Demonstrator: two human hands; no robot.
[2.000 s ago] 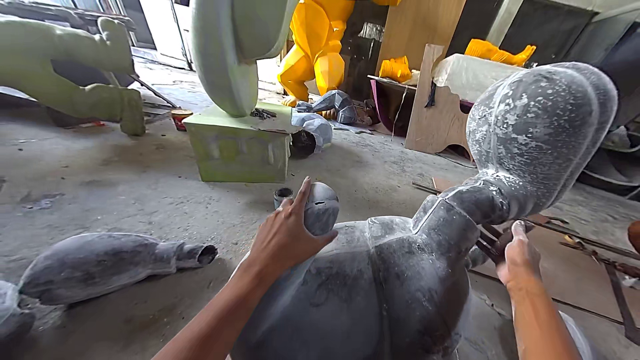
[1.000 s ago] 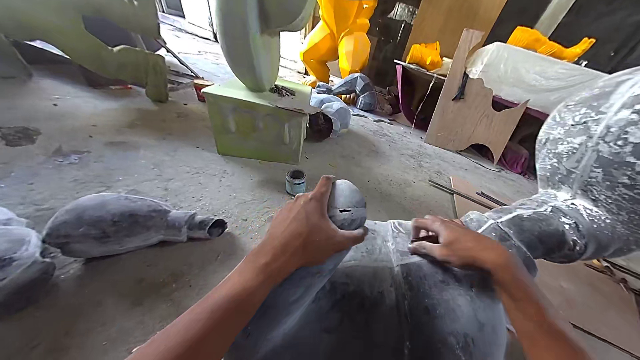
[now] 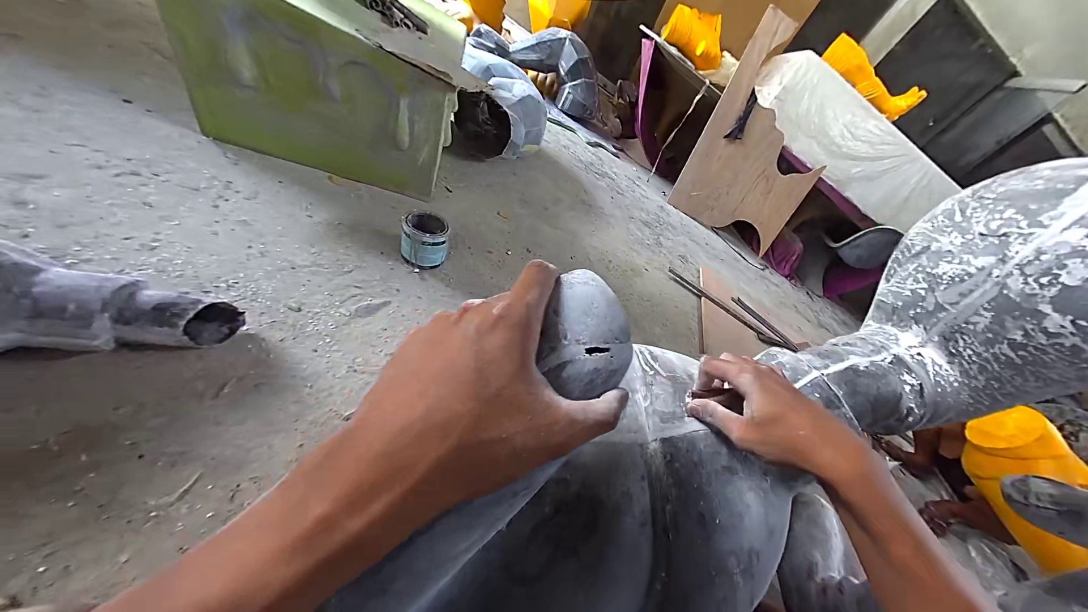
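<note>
A large grey molded sculpture point(image 3: 714, 501) with seams and whitish dusty patches fills the lower middle. My left hand point(image 3: 484, 382) grips its rounded grey knob point(image 3: 585, 319), which has a small dark slit on its face. To the right, my right hand point(image 3: 756, 408) rests on the top of the body near a seam, thumb and fingers pinched together; a small dark piece seems to lie between them, too hidden to name. A bulbous grey part point(image 3: 994, 289) with flaky white patches joins the body by a narrow neck at the right.
An open tin can point(image 3: 424, 241) stands on the concrete floor before a green block point(image 3: 314, 102). A hollow grey part point(image 3: 127, 310) lies at left. Cut plywood point(image 3: 739, 161) leans at back right by a plastic-covered table point(image 3: 850, 119). Thin rods point(image 3: 731, 310) and a yellow figure point(image 3: 1020, 484) are at right.
My right hand has moved from beside the sculpture's neck onto the top of the body. My left hand remains on the knob. The view has tilted and come closer.
</note>
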